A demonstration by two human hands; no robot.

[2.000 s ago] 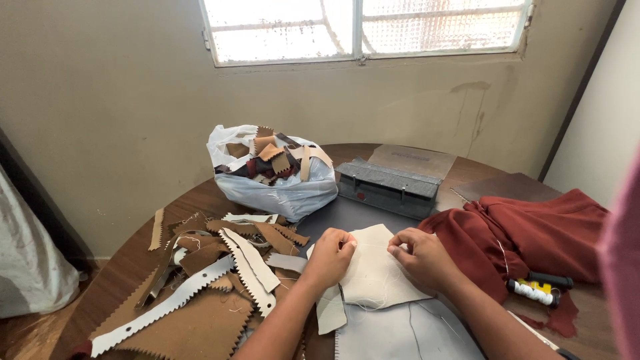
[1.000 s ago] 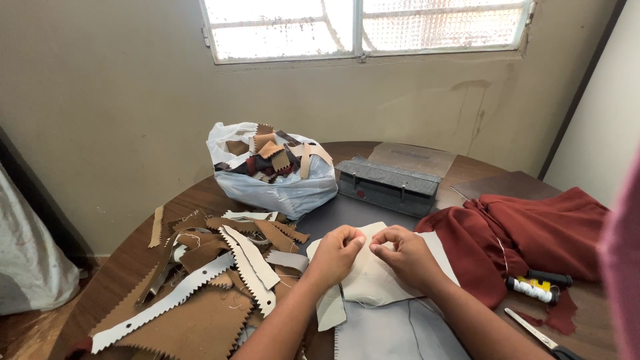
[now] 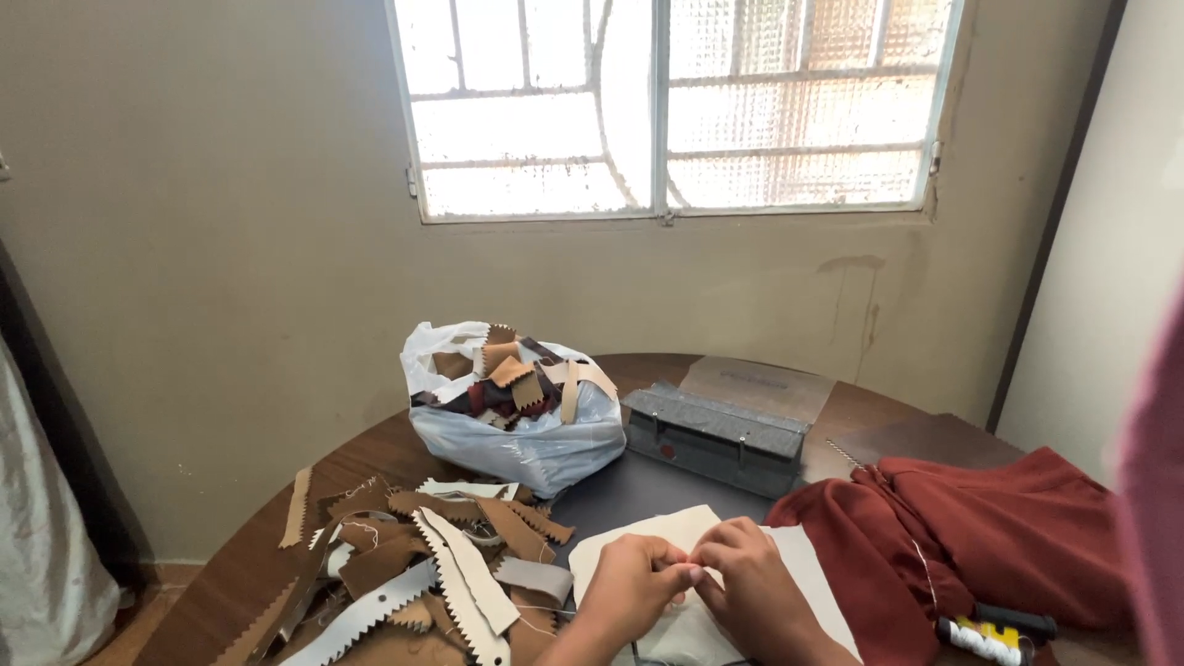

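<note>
My left hand [image 3: 638,587] and my right hand [image 3: 745,583] meet at the fingertips over a cream fabric piece [image 3: 680,527]. Thumbs and forefingers are pinched together; whatever lies between them is too small to make out. A thin pale thread [image 3: 546,609] runs left of my left hand. Under the cream piece, a paler sheet [image 3: 814,573] shows at its right. Dark red cloth [image 3: 999,536] lies right of my right hand, with a spool of white thread [image 3: 980,640] at its lower edge.
Brown and white zigzag-edged scraps [image 3: 462,583] are heaped at left. Behind them stands a white plastic bag [image 3: 518,444] full of scraps. A grey box-like object [image 3: 717,439] sits at the back of the round wooden table [image 3: 370,444]. A barred window is in the wall beyond.
My hands, apart on the cream fabric two seconds ago, have come together at the fingertips. The view has tilted upward, showing more of the window.
</note>
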